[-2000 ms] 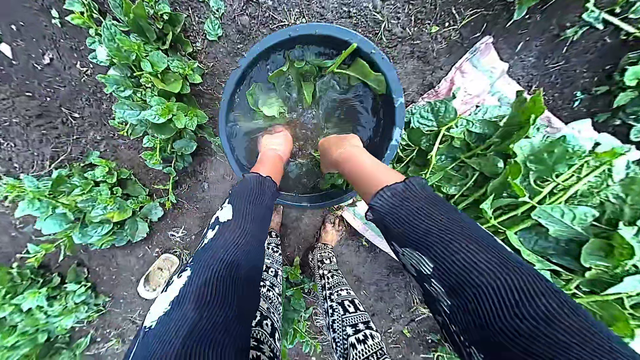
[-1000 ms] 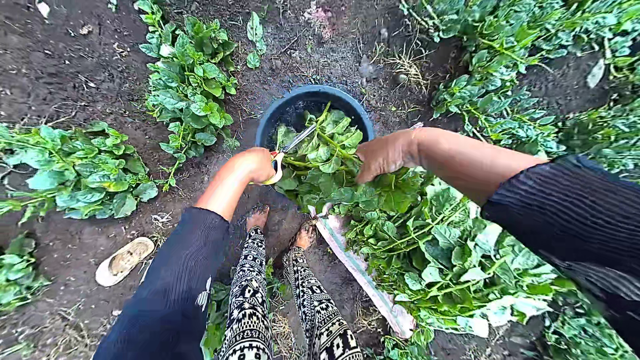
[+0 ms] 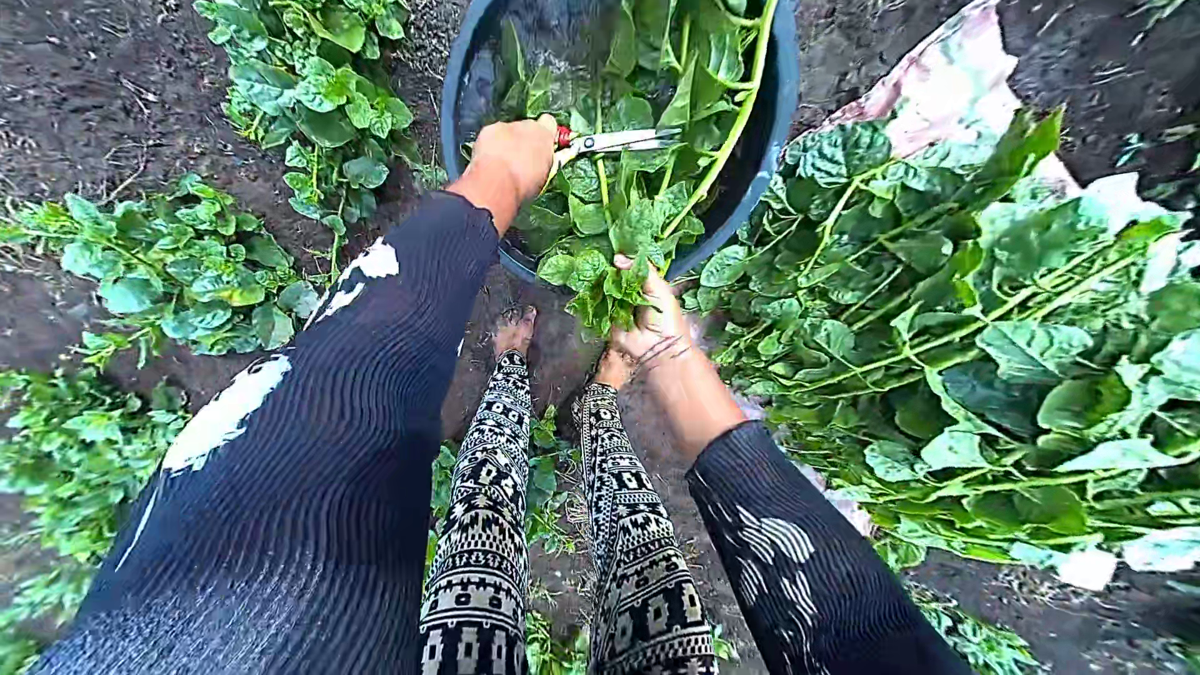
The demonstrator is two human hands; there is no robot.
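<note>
My left hand point(image 3: 514, 167) grips the handles of a pair of scissors point(image 3: 623, 141), whose metal blades point right over the leaves. My right hand point(image 3: 652, 314) holds a bunch of leafy green stems point(image 3: 609, 272) near its lower end, at the rim nearest my feet. The stems reach up across a dark plastic tub point(image 3: 786, 122); one thick pale stem slants along its right side. Water shows at the upper left inside the tub. The leaves hide much of the tub's inside.
A large pile of cut leafy stems point(image 3: 937, 356) lies right of the tub on a pale sheet point(image 3: 966, 84). Leafy plants point(image 3: 178, 272) grow from the soil on the left. My bare feet point(image 3: 515, 333) stand just below the tub.
Two seconds ago both hands were in the tub's water, with no scissors visible. One second ago the left hand held scissors and the right hand was at the greens. The right hand has since moved nearer my feet.
</note>
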